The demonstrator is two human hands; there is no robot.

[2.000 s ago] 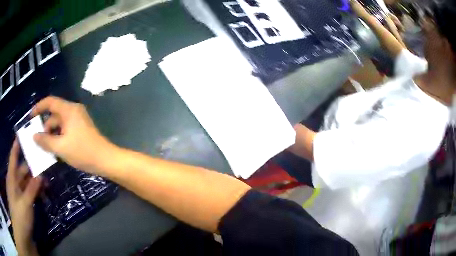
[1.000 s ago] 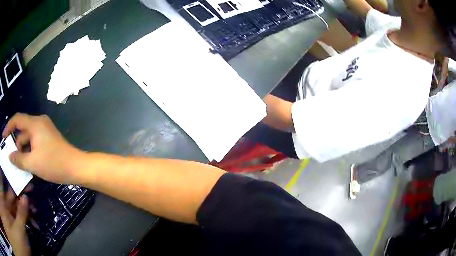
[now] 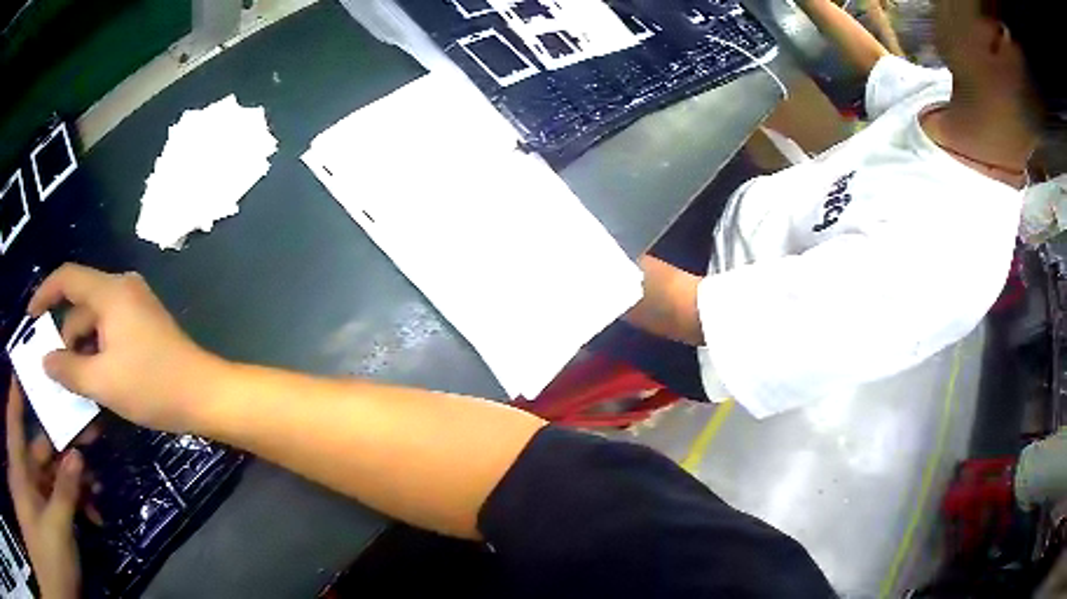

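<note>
A small white release liner (image 3: 53, 380) with a dark slot near its upper end lies over the black parts at the left edge. My right hand (image 3: 123, 351) is bare and pinches the liner's upper part between thumb and fingers. My left hand (image 3: 47, 503) is at the lower left, partly cut off, with its fingers at the liner's lower end. What its fingers hold is hidden. Black housings with white adhesive frames (image 3: 54, 162) lie above my hands. The black parts tray (image 3: 152, 497) shows below them.
A ragged discarded liner pile (image 3: 208, 170) lies on the green bench. A long white sheet stack (image 3: 480, 228) lies to its right. Beyond it is another black tray (image 3: 585, 100) with white frames. A person in a white shirt (image 3: 854, 246) sits at the right.
The view has swung right, then slightly back left. My right hand still pinches the liner, and my left hand stays by its lower end.
</note>
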